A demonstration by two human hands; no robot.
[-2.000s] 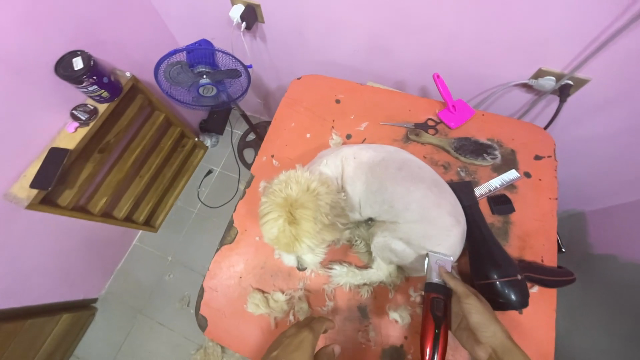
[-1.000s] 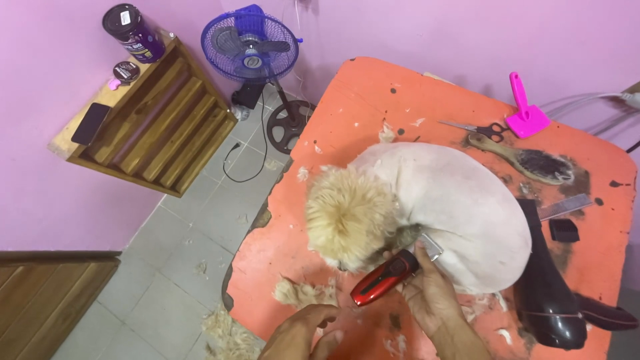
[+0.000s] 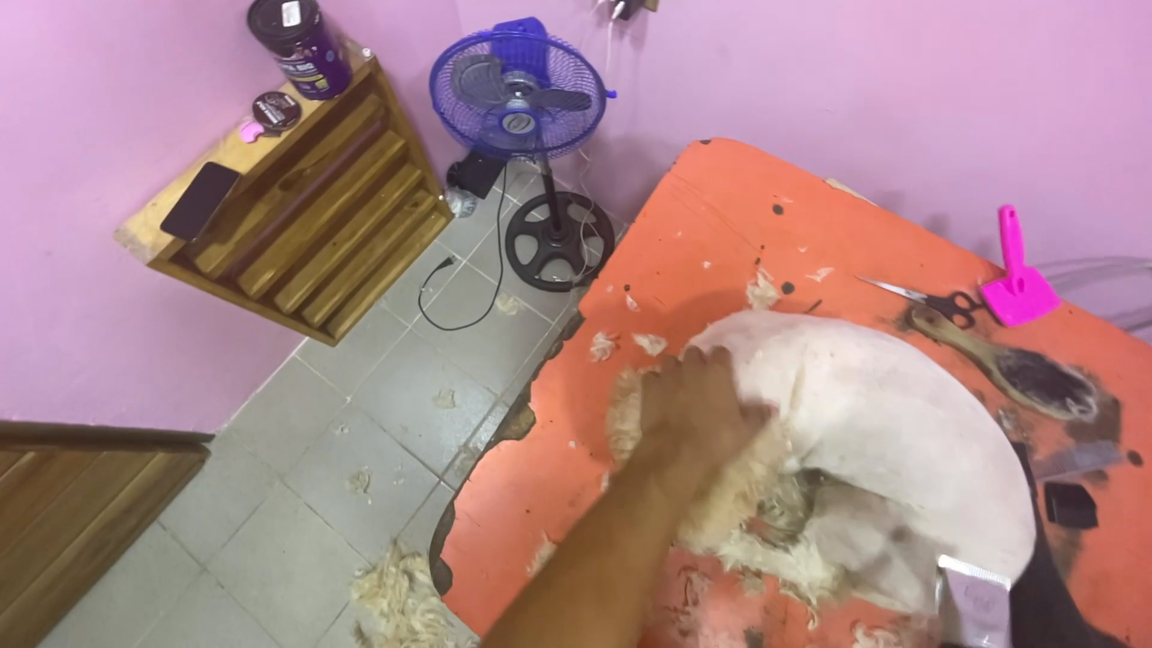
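Note:
A dog with a pale, closely clipped body (image 3: 882, 423) lies curled on the orange table, its head and legs still covered in longer cream fur. My left hand (image 3: 693, 405), slightly blurred, rests on the back of its head and neck with the fingers spread. The dog's face is hidden under my hand and forearm. At the bottom edge, the metal blade head of a hair clipper (image 3: 976, 603) shows beside the dog's rump. My right hand is outside the view, so its grip on the clipper does not show.
Scissors (image 3: 927, 297), a pink slicker brush (image 3: 1017, 288), a wooden-handled brush (image 3: 1017, 364), a metal comb (image 3: 1075, 459) and a black hair dryer (image 3: 1044, 594) lie around the dog. Cut fur (image 3: 405, 594) is on the tiled floor. A blue fan (image 3: 517, 94) stands beyond the orange table's (image 3: 540, 468) ragged edge.
My left hand has moved from in front of the dog onto its head. The clipper has left the dog's head area for the rump side. My right hand has gone out of view.

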